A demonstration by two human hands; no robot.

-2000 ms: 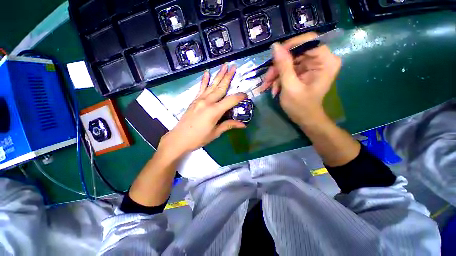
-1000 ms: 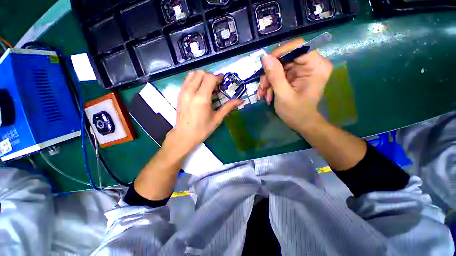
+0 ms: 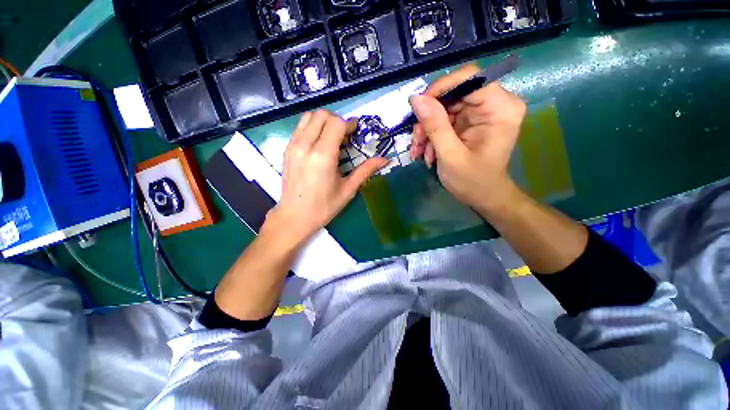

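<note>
My left hand [image 3: 314, 172] holds a black watch housing [image 3: 371, 137] with silvery parts inside between thumb and fingers, just above the bench. My right hand [image 3: 478, 140] holds slim dark tweezers [image 3: 460, 94] like a pen. Their tip reaches the inside of the housing; whether it grips a part there cannot be told. Small white adhesive pads [image 3: 408, 157] in rows lie beside and under the housing, partly hidden by my left thumb and the housing.
A black blister tray [image 3: 249, 90] with housings in several pockets lies behind my hands. A fixture [image 3: 210, 210], a blue machine [image 3: 78, 160] and cables are at the left. A white-and-black card strip [image 3: 244, 192] lies by my left forearm, yellow tape [image 3: 545, 152] at the right.
The housing has moved up and left in my left hand, from beside the pads to under the tweezers. My right hand has brought the tweezers' tip into it. Little changed over the last second.
</note>
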